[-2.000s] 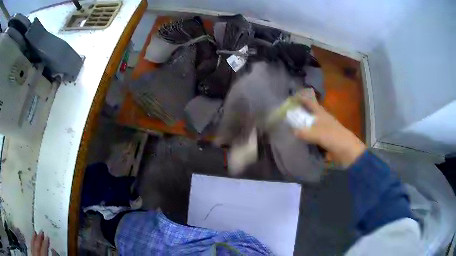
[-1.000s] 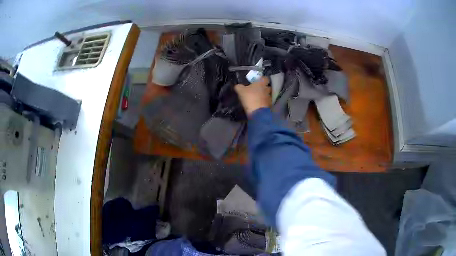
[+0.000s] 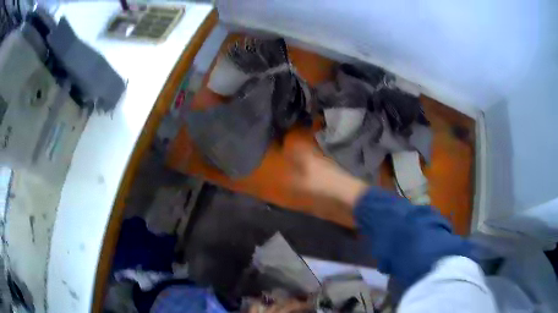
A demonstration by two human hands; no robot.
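My right hand [image 3: 315, 171], blurred, reaches over the orange-brown bench [image 3: 260, 183]. Nothing shows in it, and its fingertips are near the left tied bundle. That grey and dark brown bundle [image 3: 241, 125] fans out on the bench's left. Another grey and dark bundle [image 3: 373, 125] lies to the right, with pale pieces [image 3: 409, 173] at its front. Below, near my lap, grey-beige cut pieces [image 3: 282, 260] lie over a white board [image 3: 370, 277]. A blurred skin-toned patch shows at the bottom edge among them; I cannot tell whether it is my left hand.
A white sewing table [image 3: 92, 177] with a brown edge stands on the left, with the off-white machine [image 3: 37, 104] on it. Dark blue cloth [image 3: 144, 244] lies below the table edge. Pale walls border the bench behind and right. Translucent plastic shows at lower right.
The middle bundle with the white ticket has left the bench, leaving orange wood between two bundles. Pieces now lie over the white board. My right hand is lower, no longer at the ticket.
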